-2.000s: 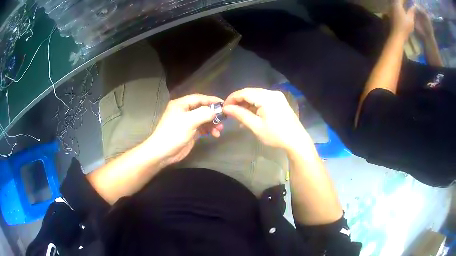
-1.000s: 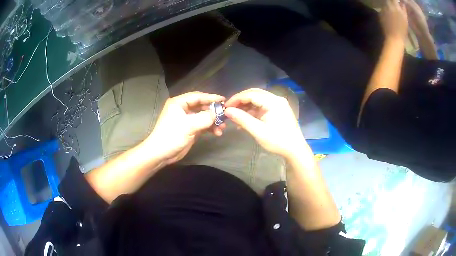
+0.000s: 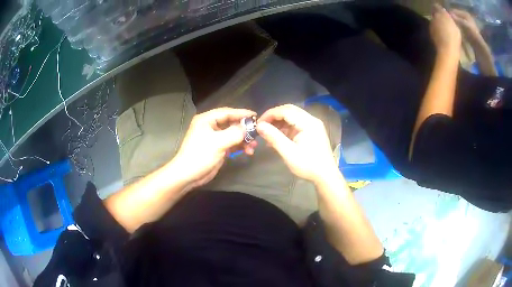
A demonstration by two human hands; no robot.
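A small silver, white and dark part (image 3: 250, 128), likely a stator or small motor piece, is held in the air above my lap. My left hand (image 3: 210, 140) grips it between thumb and fingers from the left. My right hand (image 3: 297, 140) has thumb and forefinger pinched together at the part's right side. A thin pale strand shows at the part. The fingertips hide much of the part, and I cannot tell whether the right fingers hold the part or its strand.
Clear trays (image 3: 140, 22) lie on the green-topped bench (image 3: 42, 78) ahead. A wire tangle (image 3: 19, 47) sits at the left, with strands (image 3: 84, 134) hanging over the edge. A brown open carton (image 3: 224, 73) is by my knees. Blue stool (image 3: 33, 207) at left; another person's arm (image 3: 440, 84) at right.
The part appears turned slightly in my fingers. Both hands stay pinched together in nearly the same place. The view has shifted slightly.
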